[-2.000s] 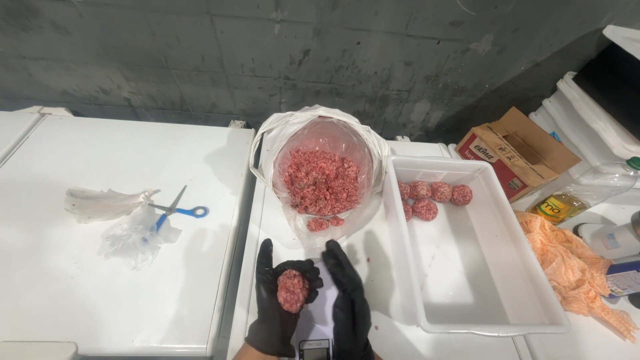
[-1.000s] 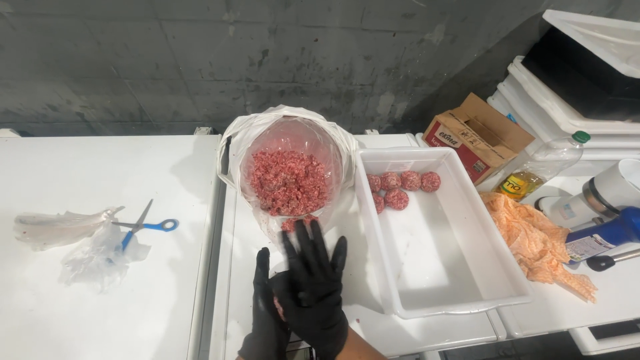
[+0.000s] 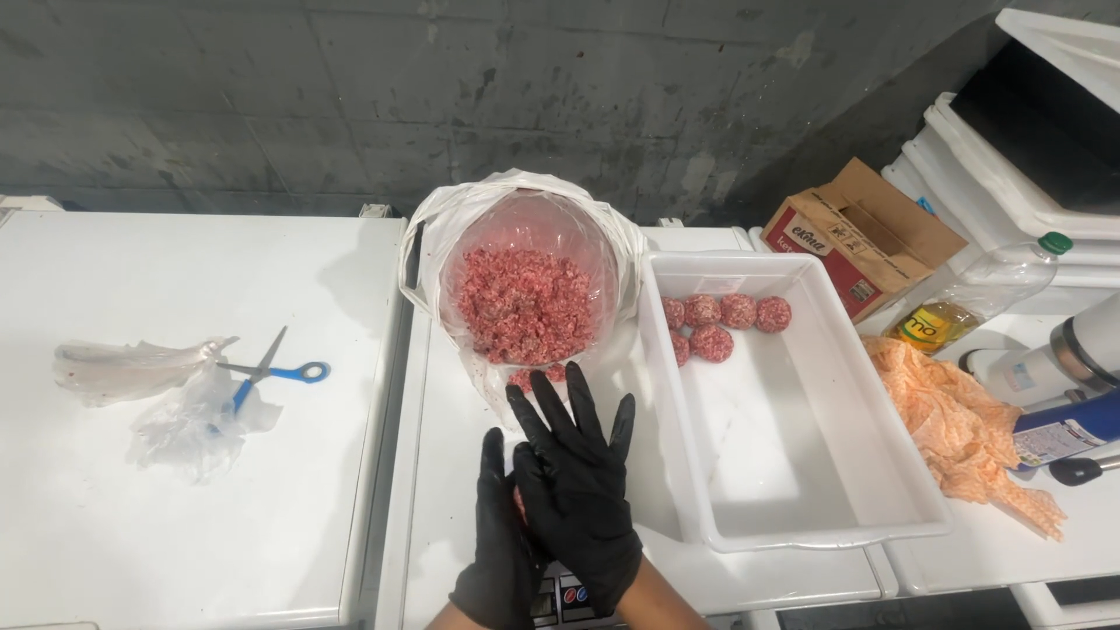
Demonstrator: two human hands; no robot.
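Both hands wear black gloves. My left hand (image 3: 500, 534) is at the bottom centre with a ball of ground meat (image 3: 521, 505) in its palm. Over it lies my right hand (image 3: 579, 472), fingers spread, so the ball is pressed between the palms and mostly hidden. Just beyond my fingertips, an open plastic bag (image 3: 429, 210) holds loose ground meat (image 3: 525, 302), with small bits near its front edge. To the right, a white plastic tub (image 3: 787, 522) has several meatballs (image 3: 738, 311) in its back left corner. A digital scale (image 3: 573, 597) is partly visible under my wrists.
Blue-handled scissors (image 3: 271, 372) lie open by crumpled plastic (image 3: 188, 429) on the left white surface. At the right are a cardboard box (image 3: 862, 236), an oil bottle (image 3: 980, 289), an orange cloth (image 3: 945, 429), a blue container (image 3: 1067, 433) and stacked white tubs (image 3: 1024, 175). A grey wall (image 3: 525, 96) stands behind.
My right hand was beside my left with the meat ball showing in the left palm; it has since moved over the ball and covers it. The view has shifted somewhat.
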